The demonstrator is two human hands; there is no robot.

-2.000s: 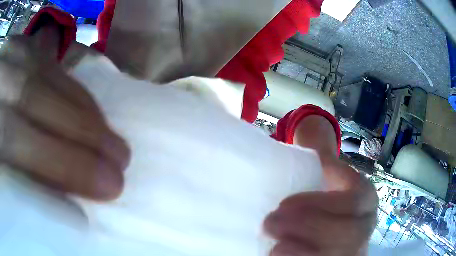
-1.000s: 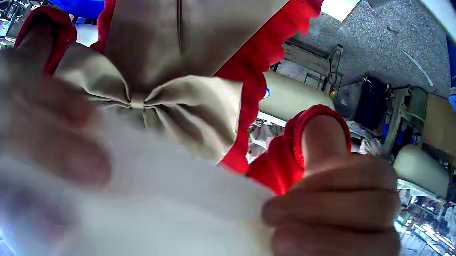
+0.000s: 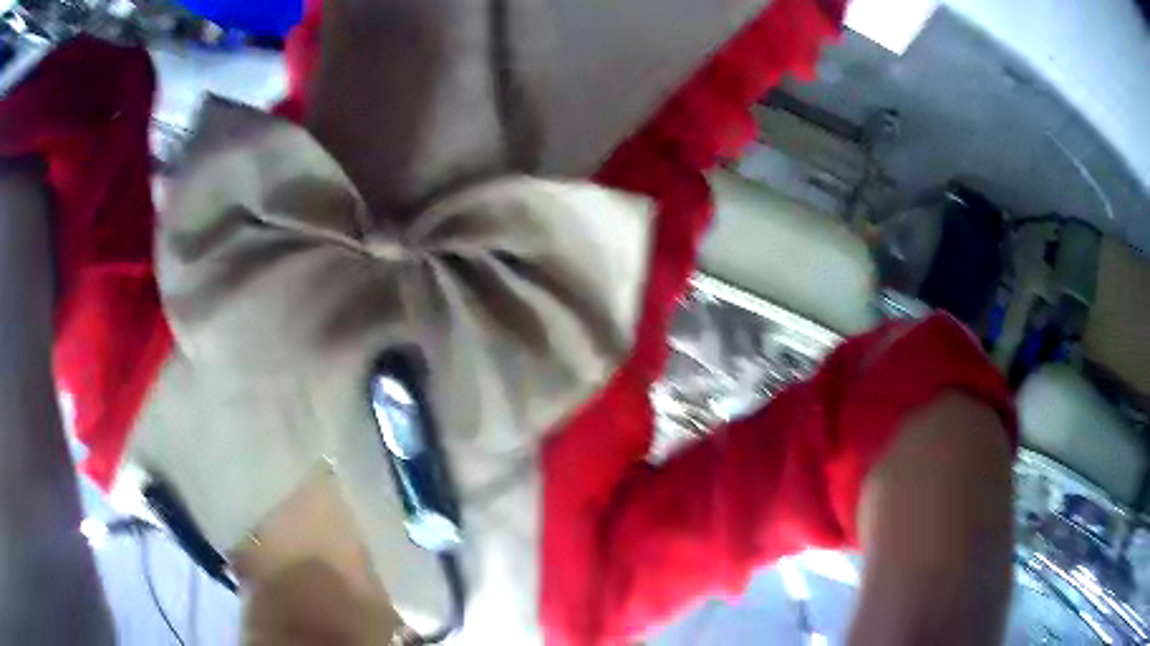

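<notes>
Both my hands are out of the picture. My bare left forearm [image 3: 44, 505] comes out of a red sleeve and runs off the lower left. My right forearm [image 3: 940, 517] comes out of a red sleeve and runs off the bottom at the right. In front of me is the beige apron bow [image 3: 391, 252] at my chest, over a red scalloped top. A black cable control [image 3: 414, 454] with a shiny silver part hangs below the bow's knot in the picture. A blurred tan shape [image 3: 315, 568] lies at the bottom; I cannot tell what it is.
A second thin black piece [image 3: 187, 536] with a cable shows at the lower left. At the right are pale rounded machine parts [image 3: 795, 252], a dark object [image 3: 965, 259] and grey floor. A blue thing [image 3: 237, 15] shows at the top left. Much is blurred.
The white sheet has left the picture. Both hands have gone out of frame, leaving only forearms and sleeves. The whole bow and the cable control are now uncovered. The view has shifted slightly.
</notes>
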